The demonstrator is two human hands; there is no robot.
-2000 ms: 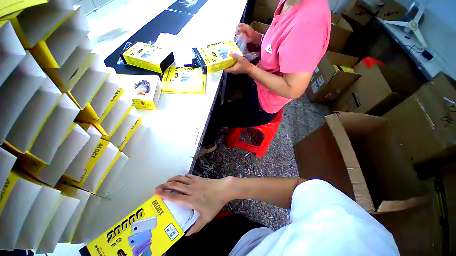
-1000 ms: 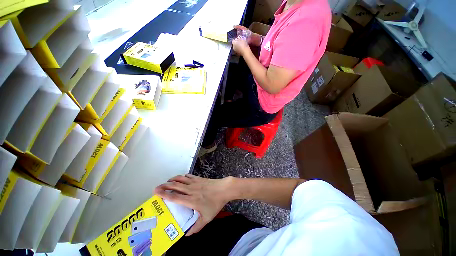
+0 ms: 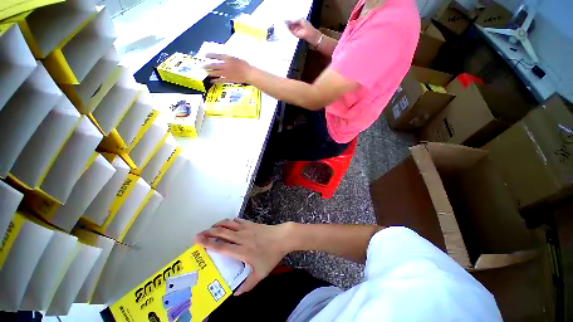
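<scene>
A yellow retail box [image 3: 179, 292] marked "20000" and "120W" lies tilted at the bottom, its lower edge cut off by the picture. A white inner tray [image 3: 227, 266] with a dark edge sticks out of its right end. My right hand [image 3: 248, 248] lies over this end, fingers across the tray and box mouth. The box's far end is black. My left hand is not in view.
Open empty boxes [image 3: 69, 151] are stacked at left. A small picture box [image 3: 183, 115], a flat yellow box [image 3: 233, 100] and a yellow box [image 3: 182, 70] lie on the white bench [image 3: 213, 170]. A coworker in pink sits on a red stool [image 3: 322, 171]. Brown cartons [image 3: 440, 207] stand at right.
The coworker has put a yellow box down at the back of the bench and now reaches one hand to the yellow box near the stack. My right hand and its box have hardly moved.
</scene>
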